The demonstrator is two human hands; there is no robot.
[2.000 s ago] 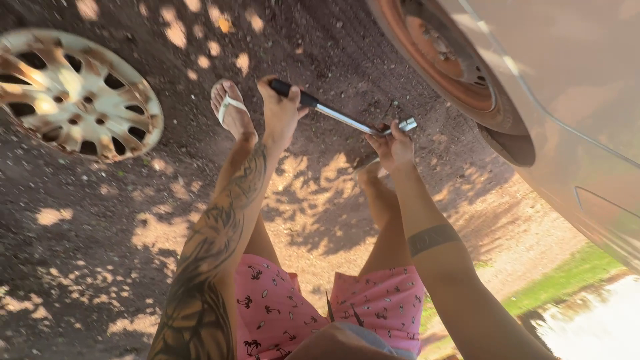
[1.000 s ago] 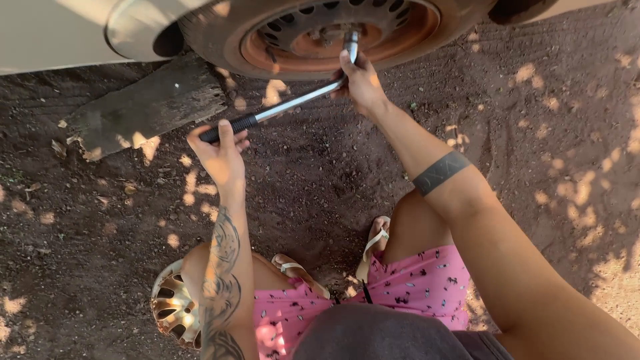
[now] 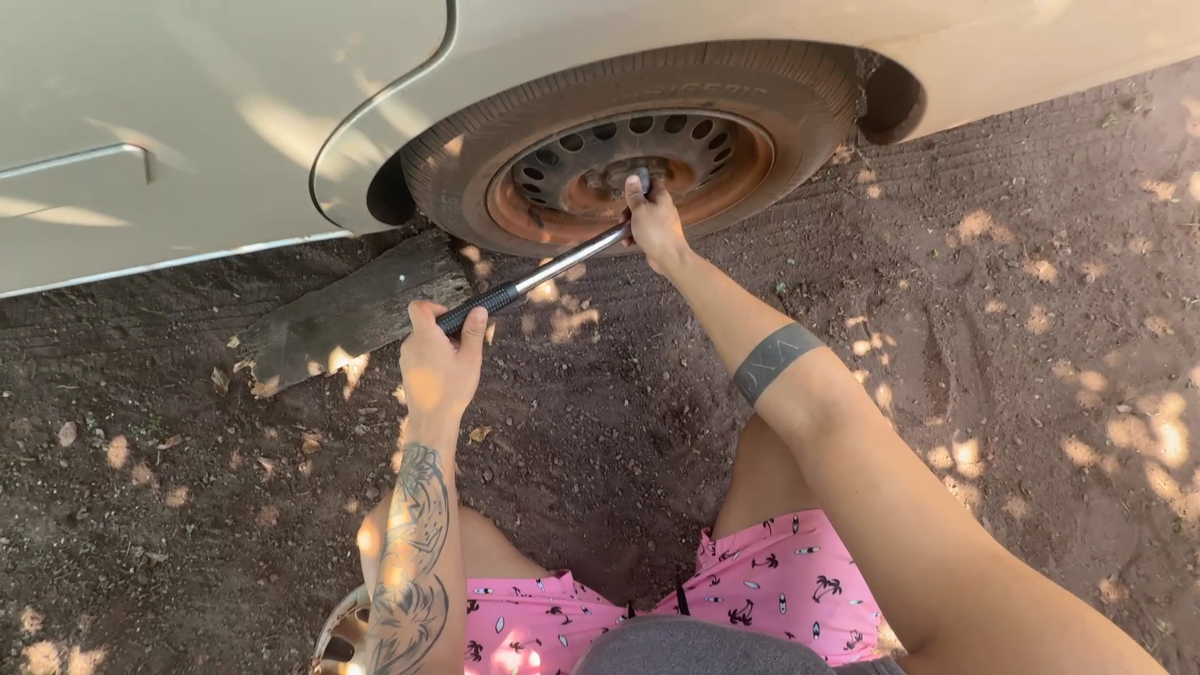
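Note:
My left hand is closed around the black grip of a lug wrench with a chrome shaft. My right hand holds the wrench's head end, where its socket meets the middle of the wheel. The fingers partly hide that socket, and whether it sits on a lug nut is hard to tell. The steel wheel rim is rusty and dusty, with round holes near its edge. Around it, the tire stands on the dirt under the car's fender.
A weathered wooden board lies on the dirt at the tire's left side. The beige car body spans the top. Beside my left leg, a wheel cover shows partly at the bottom. Pebbles and dry leaves dot the ground.
The wrench was held away from the wheel two seconds ago; its head is now at the wheel's middle. My right hand has moved with it to the wheel. The view has turned strongly.

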